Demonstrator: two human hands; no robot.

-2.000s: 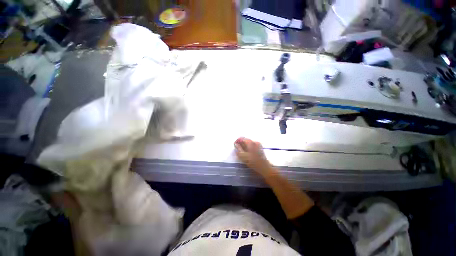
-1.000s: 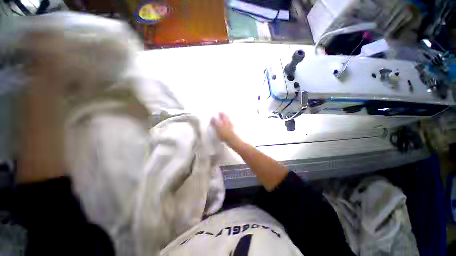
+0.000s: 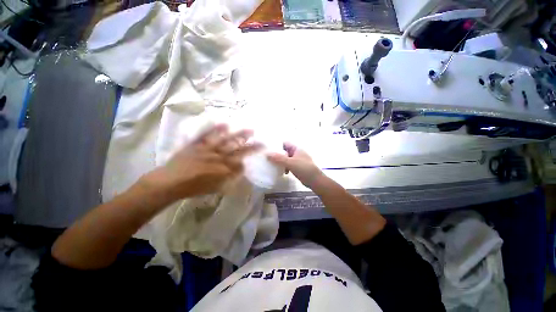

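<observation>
A white or cream garment piece (image 3: 143, 119) lies spread over the left half of the white table, and its lower part hangs over the front edge. My left hand (image 3: 213, 155) is over the garment with its fingers apart, slightly blurred; whether it touches the cloth is hard to tell. My right hand (image 3: 297, 163) pinches a small white edge of the garment at its right side. The sewing machine (image 3: 439, 82) stands right of my hands, and its needle end is not over the cloth.
A grey table extension (image 3: 64, 134) lies at the left. Black-handled scissors (image 3: 503, 164) lie at the table's right end. A white heap (image 3: 466, 256) is in a blue bin (image 3: 525, 244) below the table at right. An orange board (image 3: 263, 15) is behind the table.
The garment, bunched up at the left before, now lies spread on the table. My left hand has come in from the far left onto it. My right hand has moved slightly right and down.
</observation>
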